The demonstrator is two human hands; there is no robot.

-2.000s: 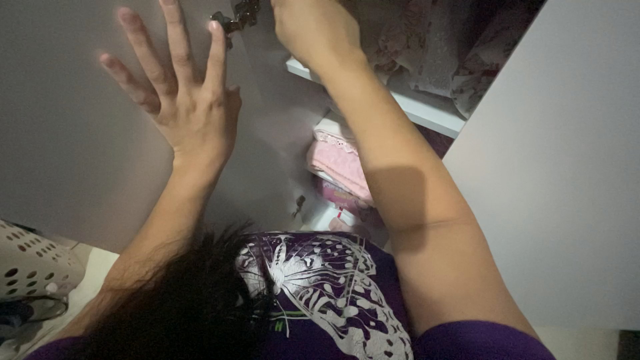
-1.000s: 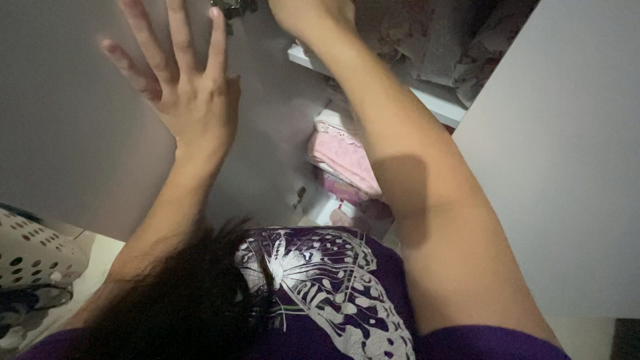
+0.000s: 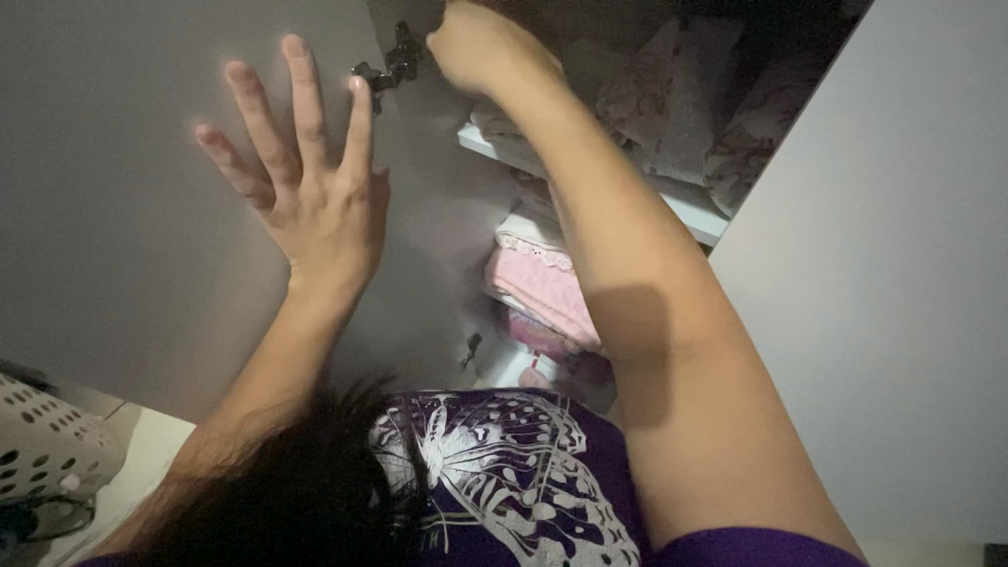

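Observation:
My left hand (image 3: 315, 165) lies with its fingers spread against a grey cabinet door (image 3: 134, 197), its index fingertip beside a metal hinge (image 3: 390, 71). Just right of that hinge is my right hand (image 3: 492, 47), its fingers curled near the cabinet's inner side wall; whether it holds something is hidden. Beneath my right forearm, folded pink and white cloths (image 3: 539, 276) are stacked in the cabinet. A white shelf (image 3: 693, 216) above them carries patterned fabric items (image 3: 669, 102) in shadow.
Another pale door (image 3: 890, 315) stands at the right. A second hinge (image 3: 471, 350) sits lower on the inner wall. At the lower left is a perforated white laundry basket (image 3: 47, 425) with dark items in it. Dark hair and a purple butterfly-print shirt fill the bottom.
My right hand has shifted slightly relative to the hinge, which shows more fully than a second ago. My left hand keeps its spread pose on the door.

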